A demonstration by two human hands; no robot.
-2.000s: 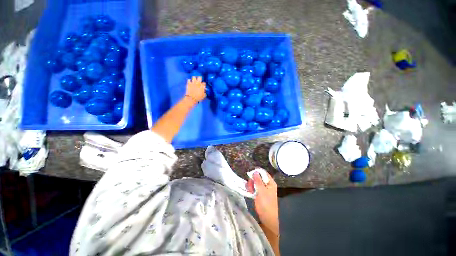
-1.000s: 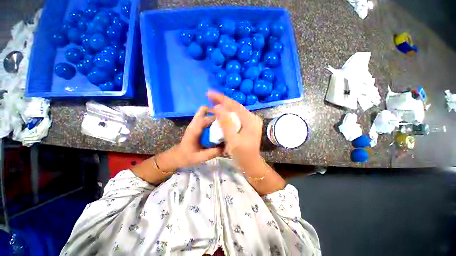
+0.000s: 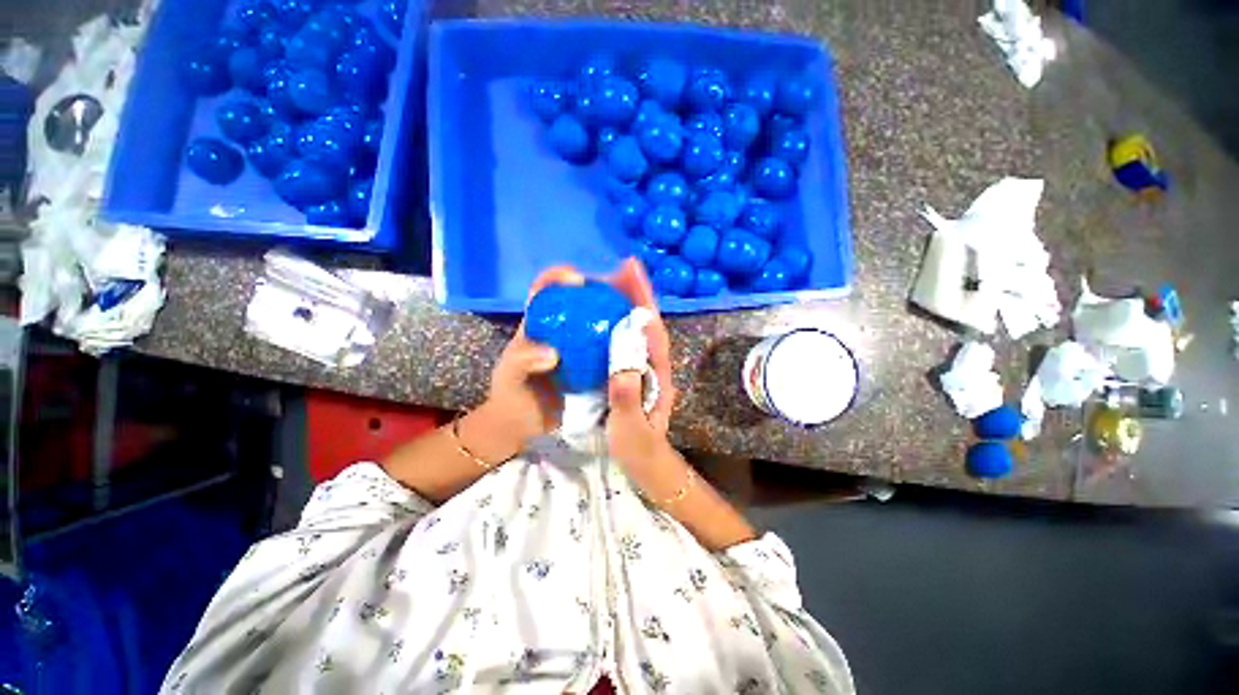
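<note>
A glossy blue ball (image 3: 582, 330) is held up between both hands in front of my chest, near the bench edge. My left hand (image 3: 518, 386) grips its left side. My right hand (image 3: 644, 397) is at its right side with a crumpled white cloth (image 3: 629, 356) between fingers and ball. Some white cloth also shows below the ball. The right-hand blue tote (image 3: 485, 217) holds many blue balls (image 3: 666, 224), mostly in its middle and right part. The left-hand blue tote (image 3: 247, 217) holds more blue balls (image 3: 309, 92).
A round white-topped tin (image 3: 811, 376) stands right of my hands. A clear plastic packet (image 3: 310, 312) lies at the left bench edge. White rags lie at far left (image 3: 95, 272) and right (image 3: 1003, 251). Two dark-blue balls (image 3: 993, 441) and a blue-and-yellow item (image 3: 1136, 162) are further right.
My left hand went from reaching into the right-hand tote to holding a ball in front of me. My right hand came up to it with the cloth. The ball now shows more openly; the view has shifted.
</note>
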